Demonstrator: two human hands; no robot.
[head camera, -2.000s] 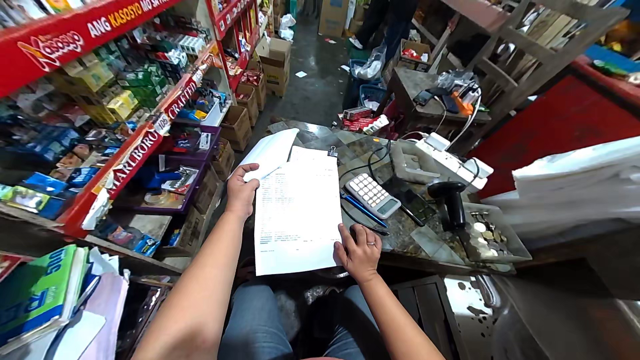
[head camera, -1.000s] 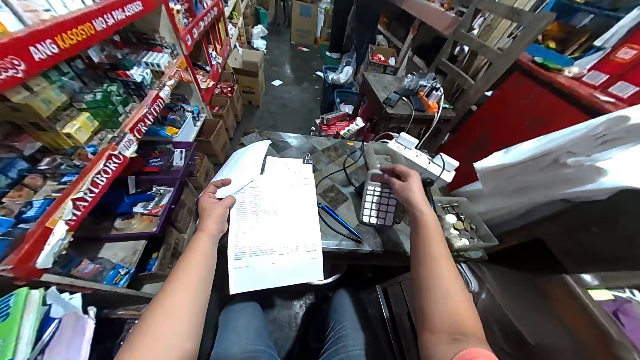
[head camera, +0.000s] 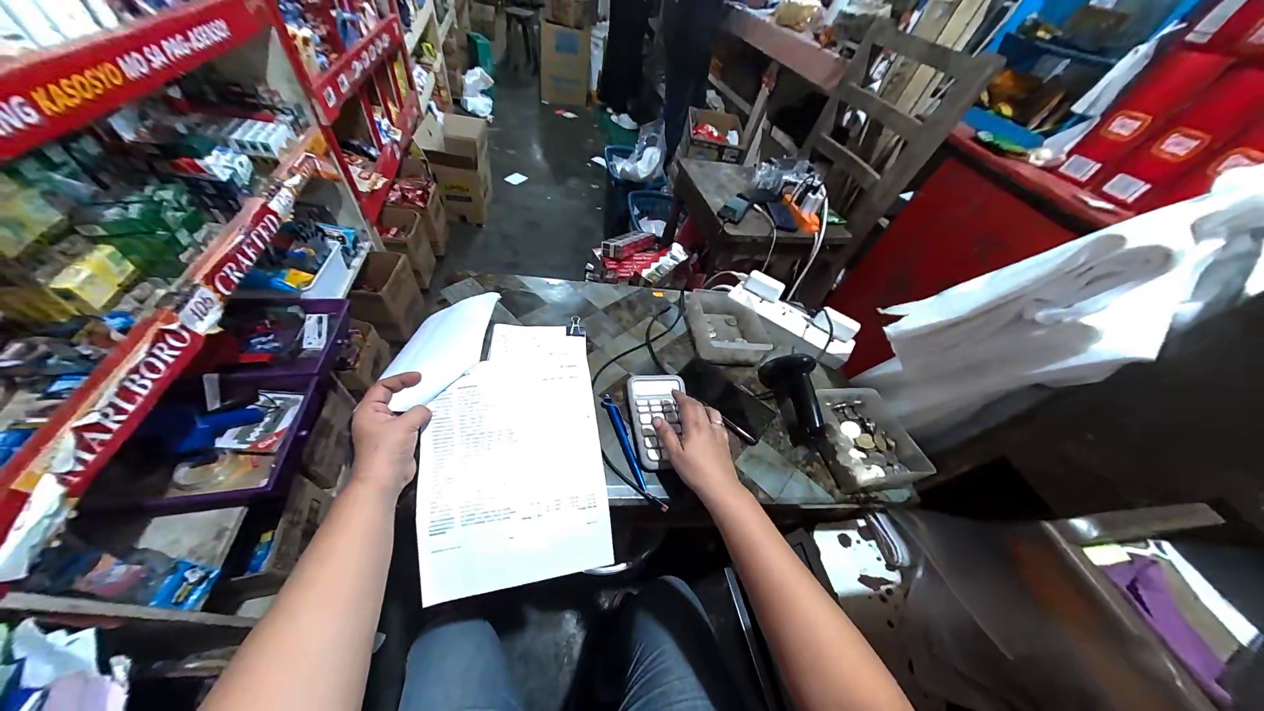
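Note:
My left hand (head camera: 388, 430) pinches the lifted top sheet (head camera: 444, 341) of a stack of papers between thumb and fingers. The printed sheet (head camera: 513, 464) beneath lies on the tiled tabletop and overhangs its near edge; a black binder clip (head camera: 576, 326) sits at its top right. My right hand (head camera: 699, 444) rests with its fingertips on the keys of a calculator (head camera: 647, 407), which lies flat right of the papers. Between papers and calculator are blue pens (head camera: 624, 442). A dark phone (head camera: 729, 400) lies partly behind my right hand.
On the table's right stand a black barcode scanner (head camera: 793, 395), a container of coins (head camera: 874, 444), another plastic container (head camera: 726, 326) and a white power strip (head camera: 795, 321). Black cables cross the tabletop. Stocked shelves (head camera: 227, 267) are at left, and a wooden chair (head camera: 879, 118) is behind. A person's legs show at the top.
My right hand was on the paper's lower right edge, then grasped the calculator's top. Now its fingers are on the keys, and the calculator sits closer to the pens. My left hand keeps holding the sheet.

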